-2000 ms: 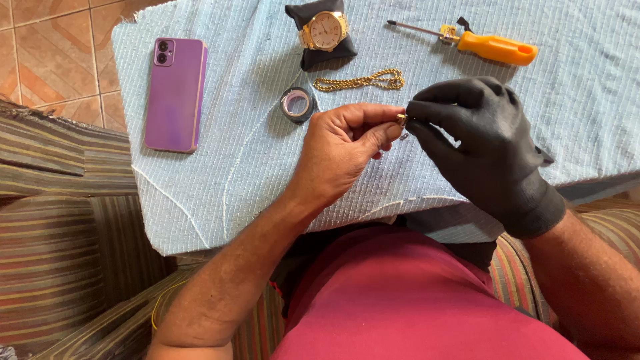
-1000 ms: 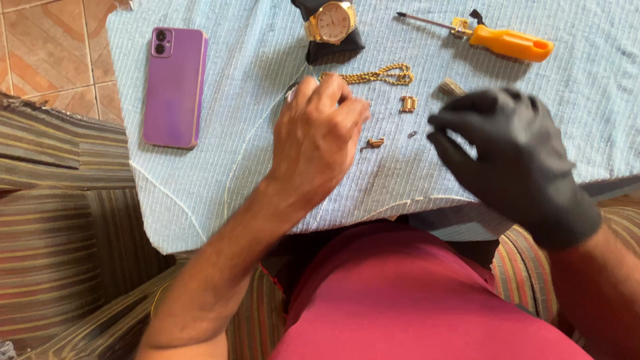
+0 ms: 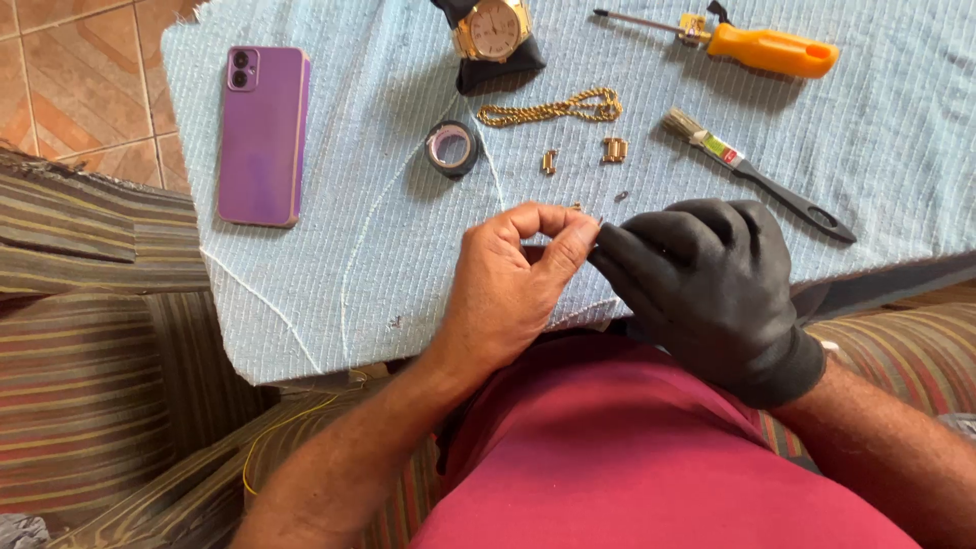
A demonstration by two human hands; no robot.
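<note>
My bare left hand [image 3: 518, 274] and my right hand [image 3: 701, 290], in a black glove, meet fingertip to fingertip above the cloth. A tiny dark piece shows between the pinched tips; what it is and which hand grips it cannot be told. Just beyond the left fingertips a small gold piece [image 3: 576, 207] is partly hidden. Gold watch-band links [image 3: 614, 150], a smaller gold link [image 3: 549, 162] and a small dark piece [image 3: 621, 196] lie farther out. Behind them are a gold rope chain [image 3: 549, 109] and a gold watch [image 3: 494, 30] on a black cushion.
A purple phone [image 3: 263, 137] lies at the left on the blue cloth [image 3: 396, 252]. A roll of black tape [image 3: 452, 149] sits left of the links. At the right are a small brush [image 3: 785, 194] and a yellow-handled screwdriver [image 3: 770, 52]. Striped upholstery borders the table.
My left hand has moved from near the tape roll to meet my right hand. The tape and brush, largely covered a second ago, now show fully. The gold links lie on the cloth.
</note>
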